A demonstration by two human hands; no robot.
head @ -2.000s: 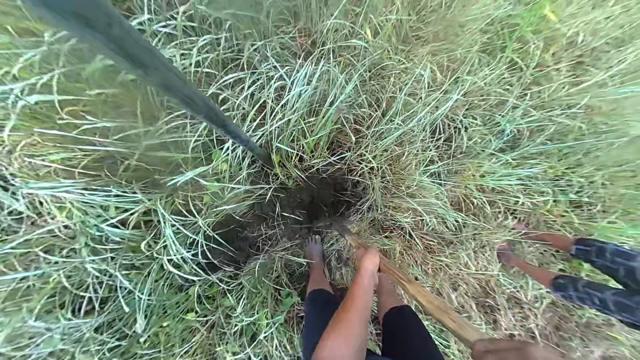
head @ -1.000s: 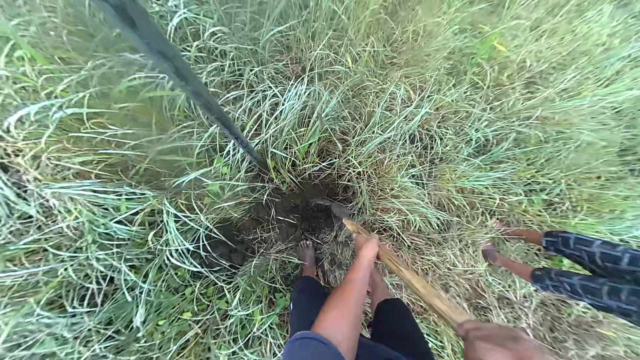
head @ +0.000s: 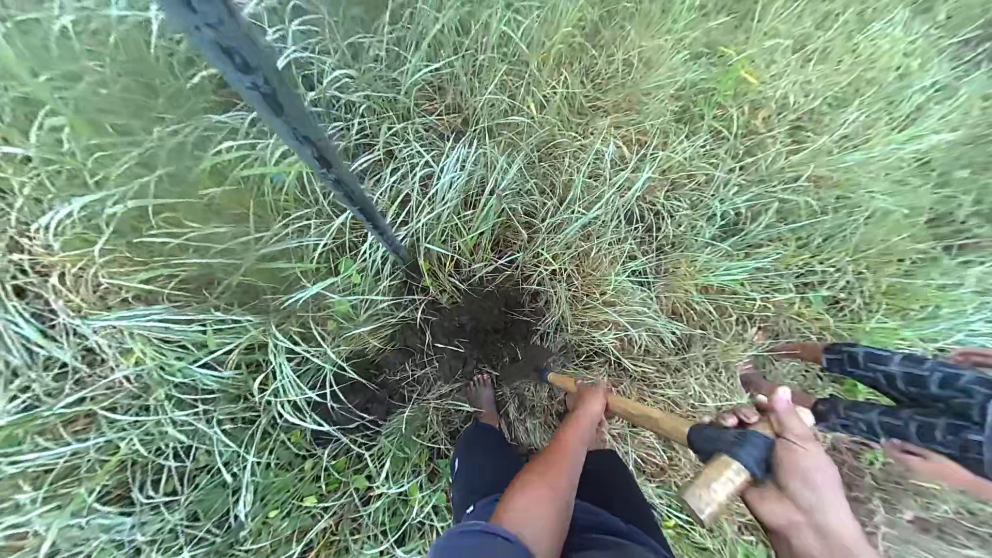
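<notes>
A spade with a wooden shaft slants from the dark soil up toward the lower right. Its soil-coated blade lies at the near right edge of the dug patch. My left hand is closed around the lower shaft. At the top end, my right hand holds the wooden crosswise grip, beside a black-wrapped joint; some of its fingers are hidden behind the grip.
A dark pole stands slanting at the far left edge of the dug soil. My bare foot is at the near edge. Tall grass surrounds the patch. At the right are another person's patterned trousers, bare feet and a hand.
My right hand has come further into view with the spade's grip, which was out of sight earlier. Both hands stay on the spade. The other person's hand now shows at the right.
</notes>
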